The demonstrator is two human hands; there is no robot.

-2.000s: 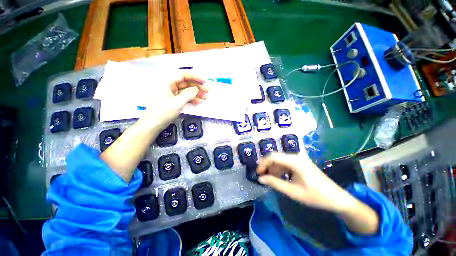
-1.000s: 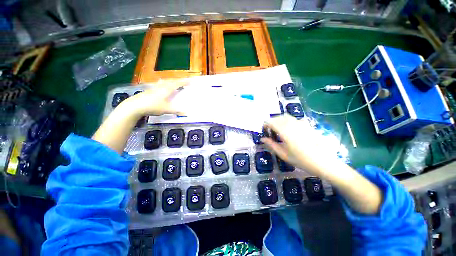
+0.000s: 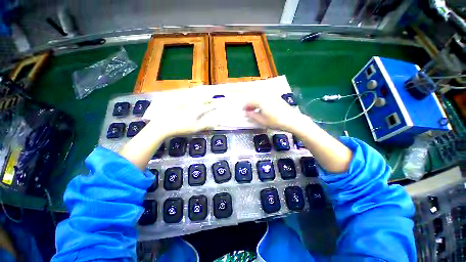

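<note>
A clear blister tray [image 3: 244, 197] lies in front of me with rows of black device housings [image 3: 197, 174]; a few pockets are bare. White release liner sheets [image 3: 168, 102] lie across its upper part, with one dark housing [image 3: 218, 96] showing at their top edge. My left hand [image 3: 191, 118] rests over the sheets at their lower middle, fingers pointing right. My right hand [image 3: 268, 115] is over the right part of the sheets, fingertips bent towards the left hand. Glare and blur hide whether either hand grips a sheet or a sticker.
Two wooden frames [image 3: 203, 61] lie behind the tray. A blue control box [image 3: 403, 105] with knobs and a pale cable [image 3: 332, 97] is at the right. A crumpled plastic bag [image 3: 105, 73] lies upper left. Another tray [image 3: 443, 225] is at lower right.
My right hand has moved from a housing in the tray's lower right up onto the white sheets. My left hand stays over the sheets. The view has shifted. The blue sticker no longer shows.
</note>
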